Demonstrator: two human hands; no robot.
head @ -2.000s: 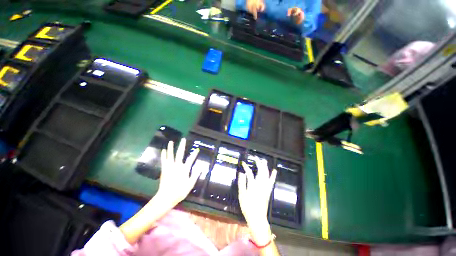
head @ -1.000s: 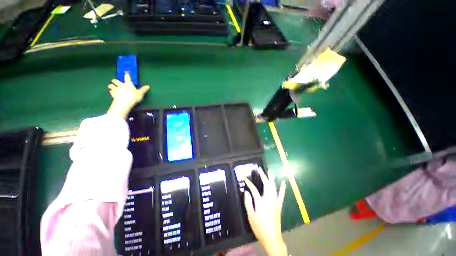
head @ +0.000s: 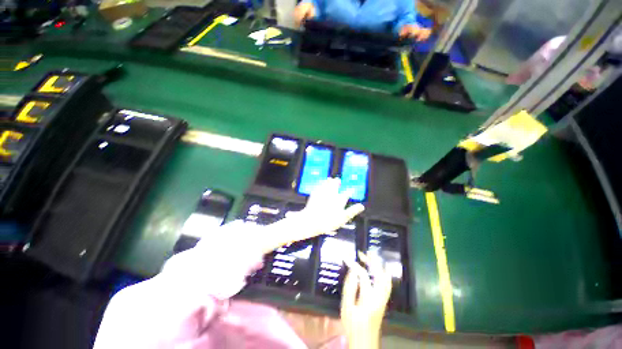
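Observation:
Two black four-slot trays touch each other. The far tray (head: 390, 184) holds a dark phone (head: 280, 163) and two blue-screen phones, one in the second pocket (head: 315, 167) and one in the third (head: 354, 174); its fourth pocket is empty. The near tray (head: 409, 272) holds phones with dark screens of white text (head: 290, 266). My left hand (head: 327, 208) reaches across, fingers apart, at the lower ends of the blue-screen phones, covering part of the near tray. My right hand (head: 368, 290) is over the near tray's right-hand phones, fingers spread, holding nothing visible.
A loose dark phone (head: 204, 217) lies left of the trays. A side tray (head: 102, 184) and stacked trays with yellow-marked units (head: 34, 112) stand further left. A black clamp (head: 447, 170) with a yellow-white tag is at right. A person in blue (head: 361, 15) sits opposite behind a black tray.
My left hand has moved from the blue phone on the far mat back to the far tray. A blue phone now lies in the third pocket, and that mat spot is bare. The view has shifted.

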